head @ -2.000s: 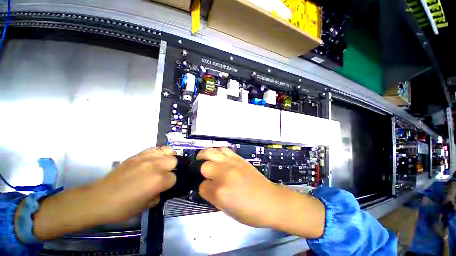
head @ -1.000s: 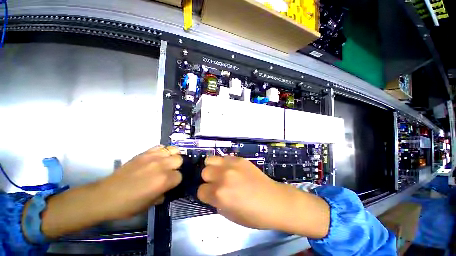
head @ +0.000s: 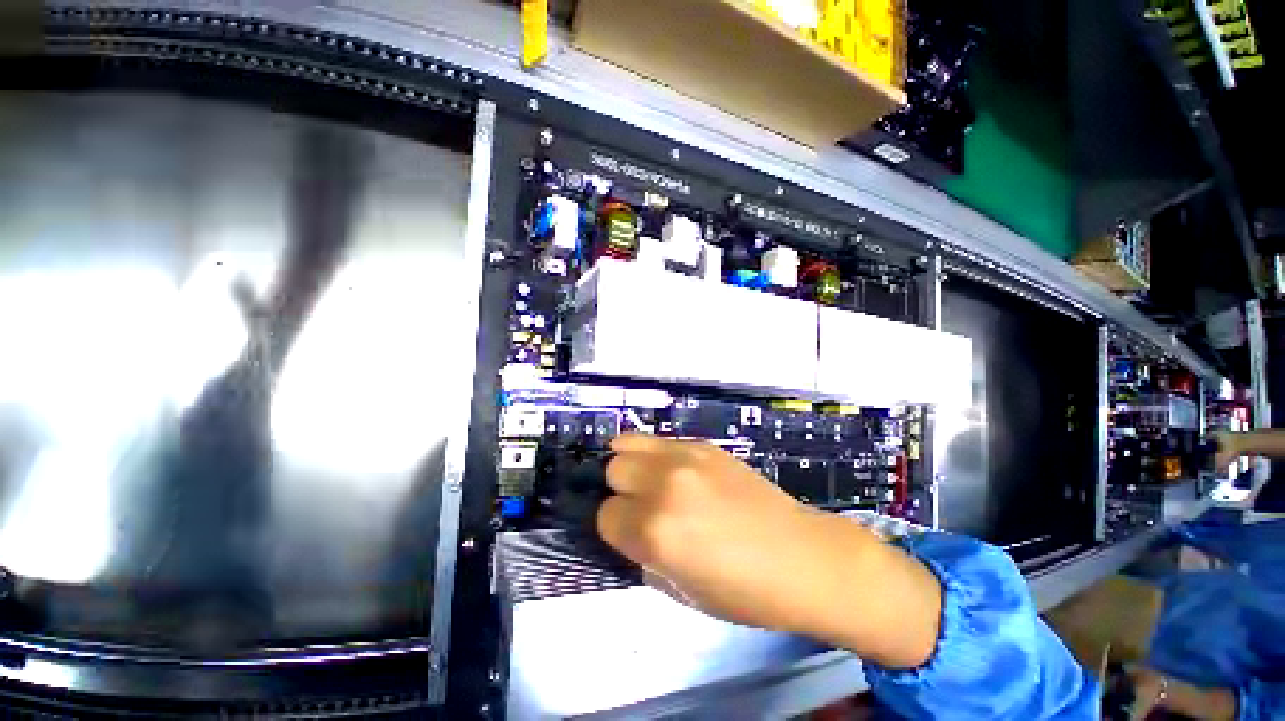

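The black printed circuit board [head: 846, 486] lies on the conveyor in front of me, with a long silver-white heatsink [head: 705, 331] across it. A finned heatsink [head: 564, 563] lies along its near edge. My right hand [head: 691, 514] is over the lower left part of the board, fingers curled and pointing left. Black finger cots or a dark part show at its fingertips; I cannot tell whether it grips anything. My left hand is out of the picture.
A shiny metal plate [head: 183, 352] lies left of the board. A cardboard box [head: 733, 71] with yellow parts stands on the shelf above. Another board [head: 1158, 409] is farther right. Another person's hand [head: 1163, 693] and blue sleeves show at the lower right.
My left hand has left the board and gone out of the picture. My right hand stays at nearly the same place. The board appears slightly farther right. Another person's hands have appeared at right.
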